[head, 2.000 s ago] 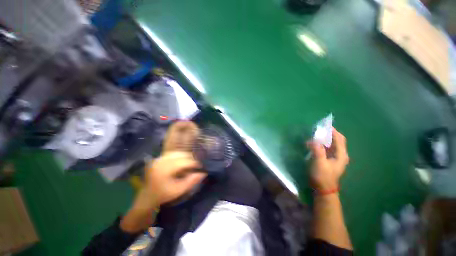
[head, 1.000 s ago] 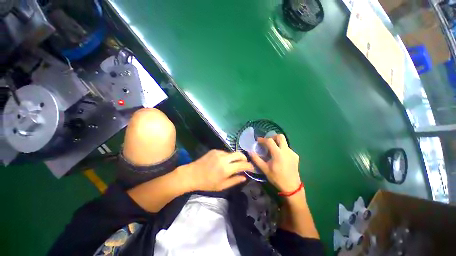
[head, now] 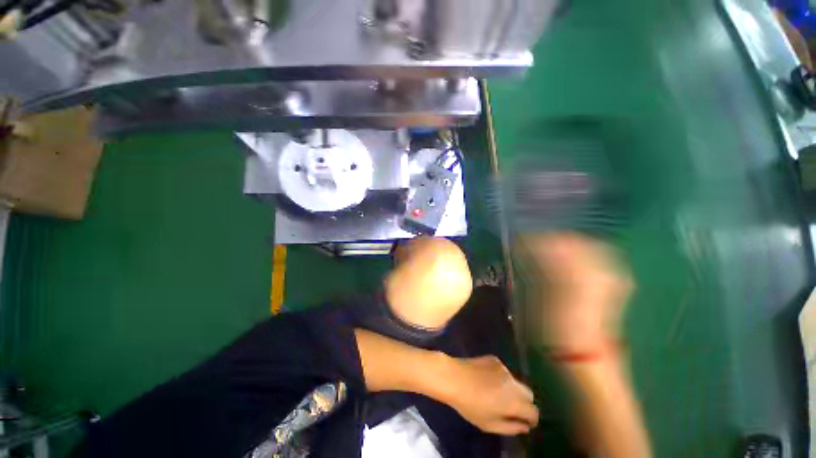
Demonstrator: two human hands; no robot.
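Note:
A black round fan grille [head: 559, 185], strongly blurred, is over the green bench just beyond my right hand. Whether a blade sits in it cannot be seen. My right hand [head: 577, 286], with a red band at the wrist, is blurred and looks curled, its knuckles close to the grille. Whether it touches the grille is unclear. My left hand [head: 492, 394] is low over my lap by the bench edge, fingers bent together. No object shows in it, but its fingertips are partly hidden.
The machine's round silvery fixture [head: 325, 170] is at the upper left, with a grey control box [head: 430, 199] showing a red light beside it. A metal machine frame [head: 286, 103] crosses the top. My knee [head: 429, 282] is between machine and bench. A cardboard box [head: 54, 161] is far left.
The view has swung left toward the machine. My right hand has come off the blade and grille centre, and the grille is now beyond it. My left hand has drawn away from the grille.

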